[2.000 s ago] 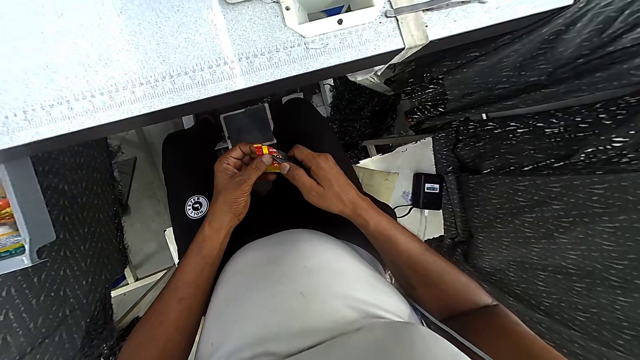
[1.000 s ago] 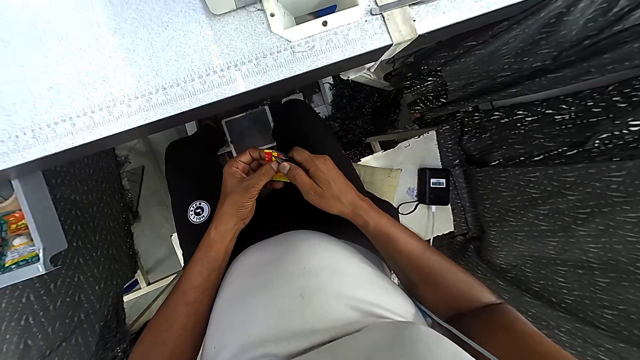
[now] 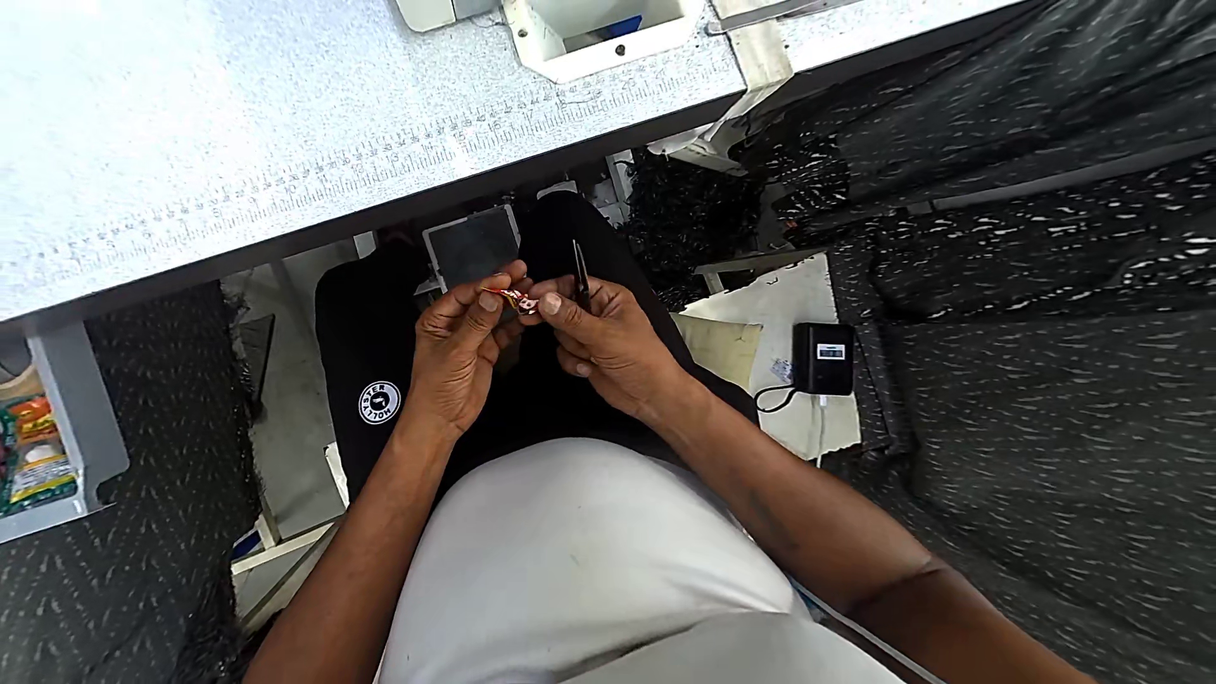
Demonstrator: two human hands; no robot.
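Observation:
My left hand point(image 3: 463, 347) pinches one end of a small crumpled red, white and yellow wrapper point(image 3: 518, 301) between thumb and fingers. At the wrapper's other end are the thumb and fingertips of my right hand point(image 3: 608, 342). The same right hand also holds a thin dark pointed metal tool point(image 3: 579, 271), perhaps thread snips, which sticks up between its fingers; its lower part is hidden. Both hands are close together above my lap, below the table edge.
Above lies the speckled table point(image 3: 285, 123) with a ruler printed along its edge. An open drawer point(image 3: 90, 418) with colourful packets is at the left. A black device point(image 3: 824, 358) with a cable rests on a white board at the right. Black patterned fabric point(image 3: 1064, 399) hangs on both sides.
The wrapper, mostly covered by the fingers before, now shows stretched between both hands. The dark tool now points up from my right hand; two seconds ago its tip lay by the wrapper.

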